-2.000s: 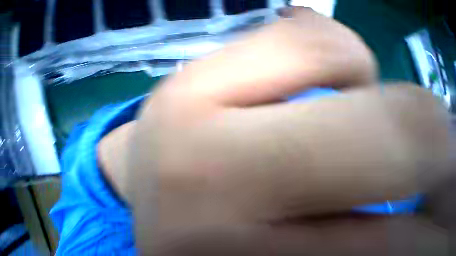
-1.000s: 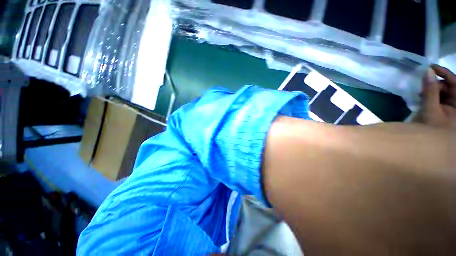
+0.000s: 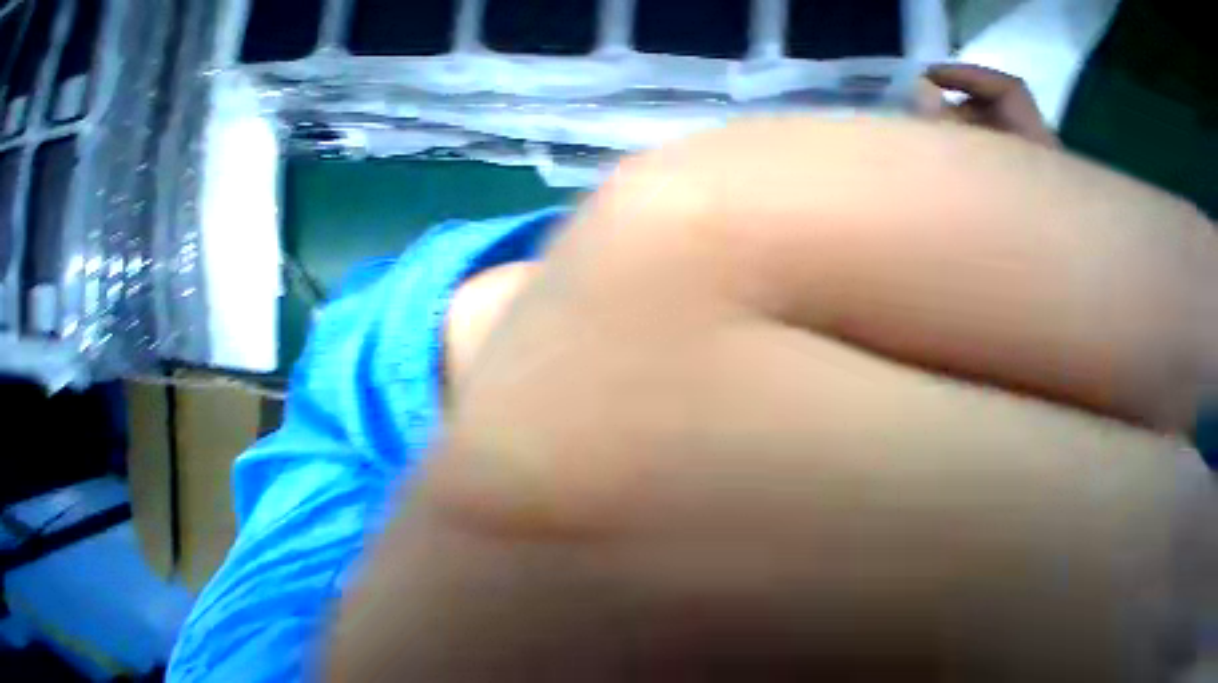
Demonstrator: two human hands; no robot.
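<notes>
A large blurred hand (image 3: 828,400), which looks like my right hand, is very close to the camera and covers the centre and right. Whether it holds anything cannot be told. My left forearm in a blue sleeve (image 3: 361,360) reaches in from the lower left and passes behind it. Fingers of my left hand (image 3: 988,100) show at the right front corner of the blister tray (image 3: 601,83); their grip is mostly hidden. The tray holds a row of black cases (image 3: 534,24) and lies at the top.
More filled clear trays (image 3: 134,254) are stacked at the left, beside a white strip or sheet (image 3: 241,240). A white sheet (image 3: 1042,47) lies at the upper right. The green bench (image 3: 387,207) shows between. A brown carton (image 3: 214,467) stands below the bench at lower left.
The large blurred hand has come back in front of the camera and hides the liner strip with black pieces. The view has swung, so the trays sit further left and the left hand higher.
</notes>
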